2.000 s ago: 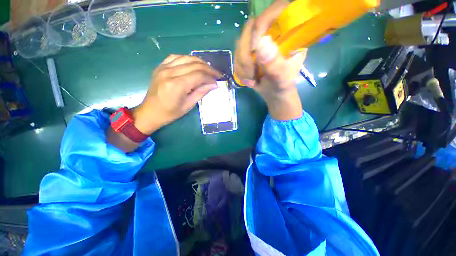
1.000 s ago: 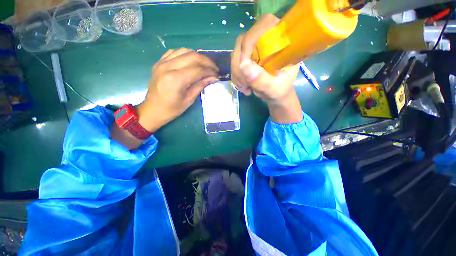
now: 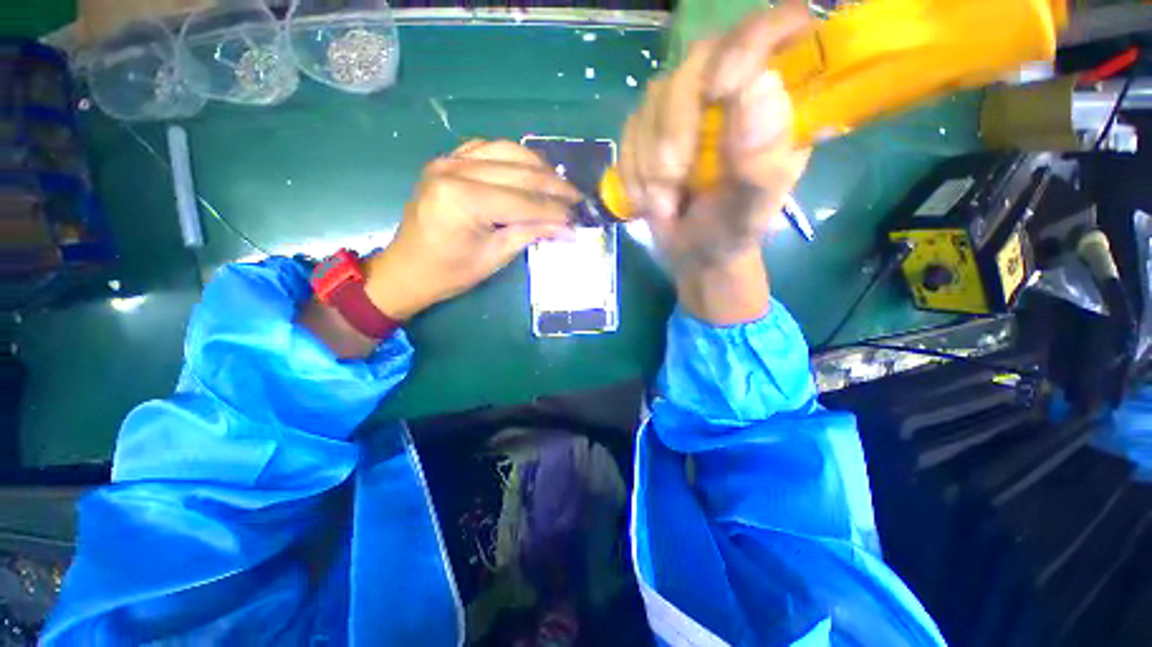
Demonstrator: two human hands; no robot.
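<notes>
The phone assembly (image 3: 572, 284) lies upright in view on the green mat, its lower part bright white and its far end dark. My right hand (image 3: 720, 152) is closed around the yellow-orange electric screwdriver (image 3: 910, 57), slightly blurred. Its dark tip points left to the phone's dark end, close to my left fingertips. My left hand (image 3: 486, 221) is over the phone's left edge, with thumb and fingers together at the tip. Whether my left fingers pinch a small part cannot be made out.
Three clear screw cups (image 3: 345, 53) stand at the left rear. A grey-white strip (image 3: 186, 187) lies left. A pen-like stick (image 3: 798, 219) lies right of my right hand. The black-and-yellow power unit (image 3: 963, 240) is at the right. A green box (image 3: 708, 23) is partly hidden behind my right hand.
The screwdriver has tilted from more upright to flatter, and its tip now shows by my left fingertips. The whole view has shifted a little, with bench things appearing further right. My left hand stays at the phone.
</notes>
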